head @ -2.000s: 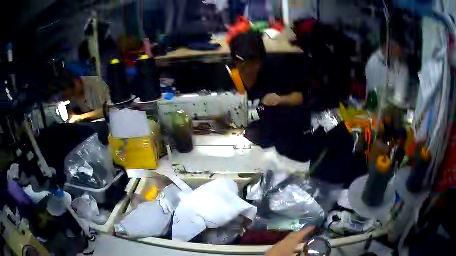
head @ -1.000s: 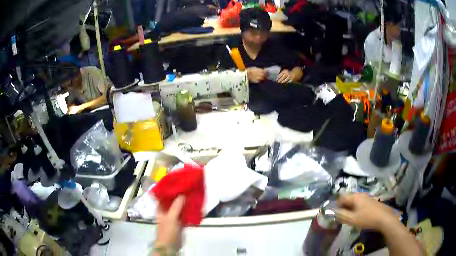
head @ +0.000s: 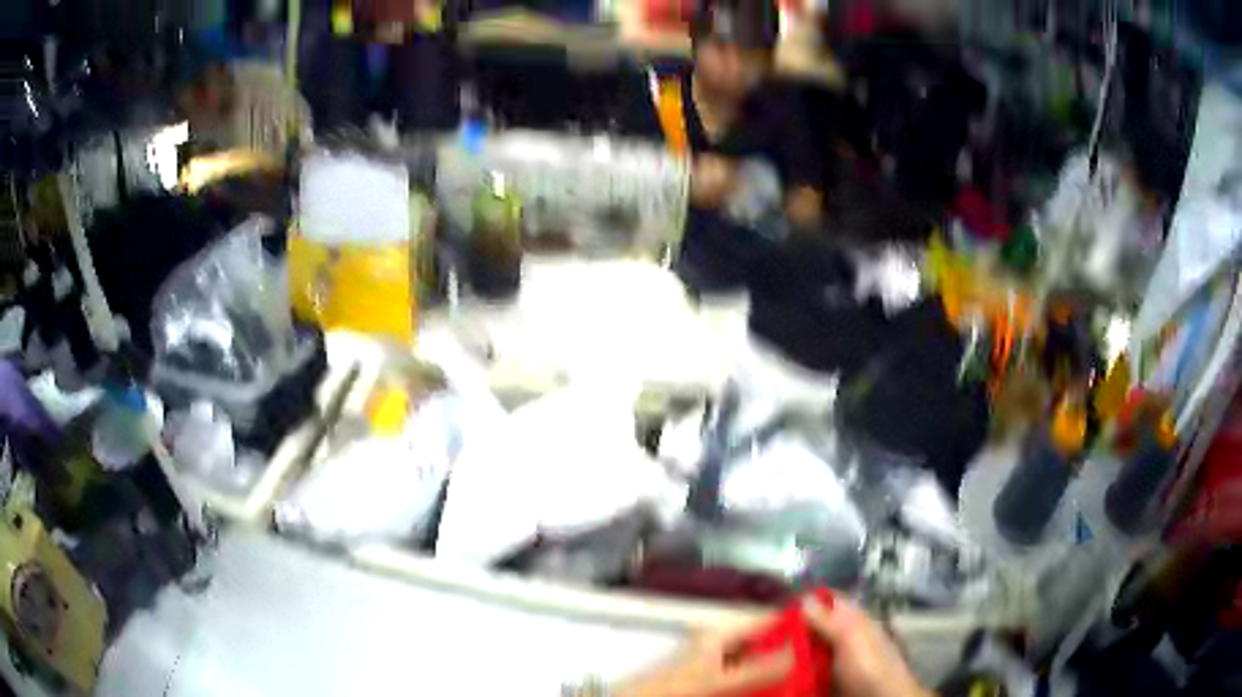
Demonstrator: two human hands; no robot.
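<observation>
The frame is blurred. A red cloth cover (head: 806,651) is at the bottom edge, right of the middle, between my two hands. My left hand (head: 708,665) holds it from the left, with its fingers bent over the cloth. My right hand (head: 861,651) touches it from the right side. Both hands are cut off by the bottom edge. The flask does not show; whether it is under the red cloth cannot be told.
The white machine table (head: 409,633) lies in front. Behind it, the trough (head: 545,599) holds white pieces (head: 545,470) and clear bags (head: 797,497). Thread cones (head: 1031,493) stand at the right. A yellow box (head: 352,289) and a person (head: 763,150) are beyond.
My left hand has brought the red cloth from the left to the lower right, beside my right hand. The flask in my right hand has dropped out of sight. The view has shifted and blurred.
</observation>
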